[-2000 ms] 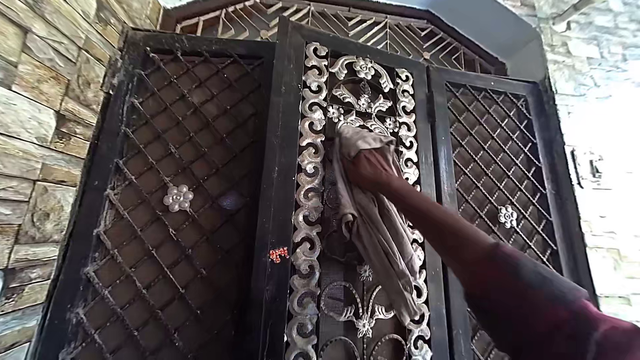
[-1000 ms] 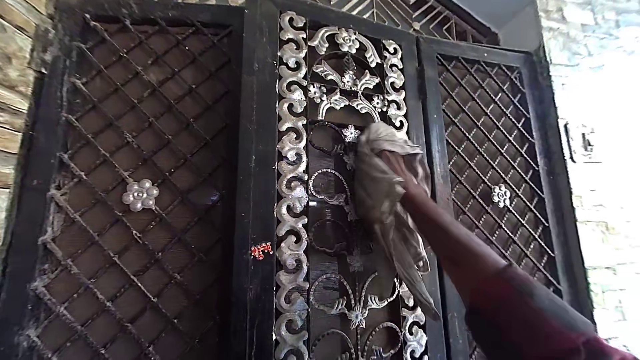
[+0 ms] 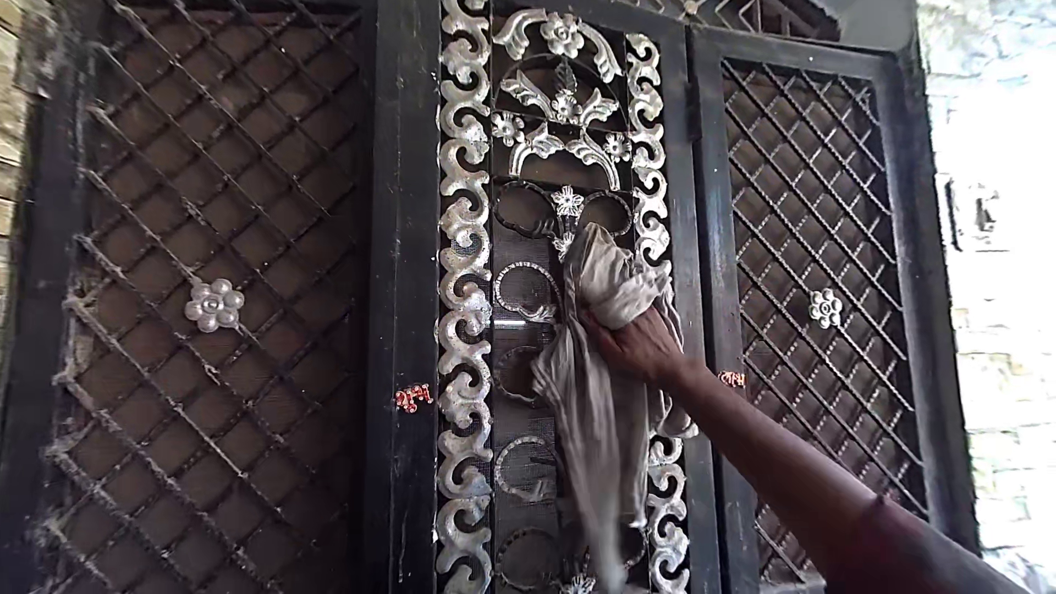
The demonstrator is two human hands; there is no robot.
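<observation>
My right hand reaches in from the lower right and grips a bunched grey cloth. The cloth lies over the right side of the door's middle panel, and its loose ends hang down over the metal rings. Silver scrollwork borders this panel on the left, and more scrollwork shows at the right. Above the hand are silver leaf ornaments and a small metal flower. My left hand is out of view.
Dark lattice panels flank the middle, the left with a silver flower, the right with another. Small red stickers sit on the black frame. A bright stone wall stands at the right.
The right hand, gripping the cloth throughout, has moved down the middle panel from near the leaf ornaments, which now show uncovered. The view has come closer to the door.
</observation>
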